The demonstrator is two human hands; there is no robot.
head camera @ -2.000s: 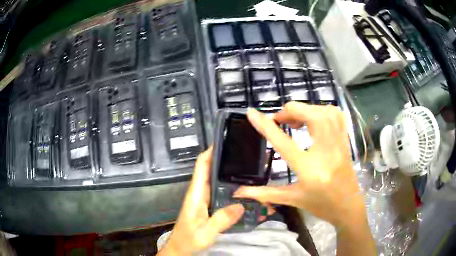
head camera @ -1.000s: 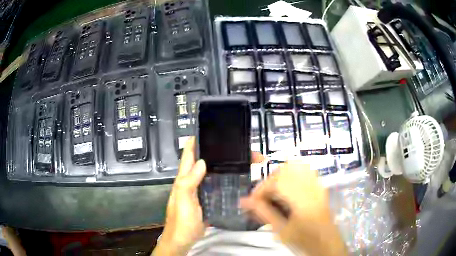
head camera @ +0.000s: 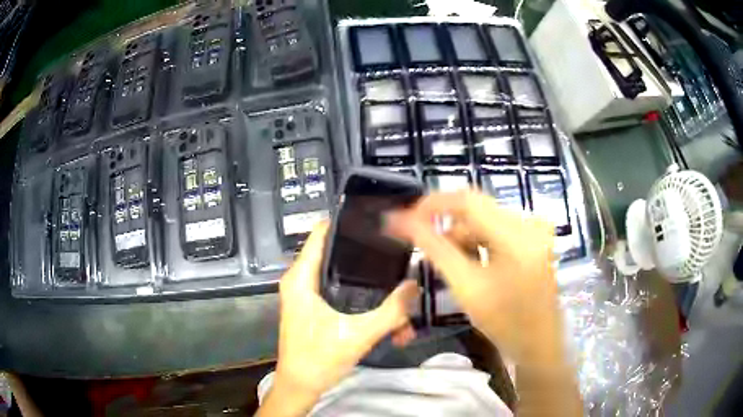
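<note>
A dark keypad phone (head camera: pixel 367 232) is held upright and a little tilted above the bench edge, its dark screen facing me. My left hand (head camera: pixel 326 326) is wrapped round its lower part, with the thumb across the keys. My right hand (head camera: pixel 489 269) is blurred, with its fingertips over the upper right of the phone's screen. I cannot tell whether the fingers hold anything. A clear phone tray (head camera: pixel 147 291) lies left, with phones in two rows of pockets. A lens tray (head camera: pixel 345 89) lies behind the hands, holding several black-bordered lenses; its lower part is hidden by the hands.
A white box (head camera: pixel 570 77) with a red light and black frames stands at the upper right. A small white fan (head camera: pixel 683 226) is below it. Crinkled clear film (head camera: pixel 615 342) lies at the lower right. A white cloth (head camera: pixel 460 7) lies beyond the lens tray. A black hose curves along the upper right.
The phone has tilted, and my left thumb has moved across its keys. My right hand has moved up from the keypad to the screen.
</note>
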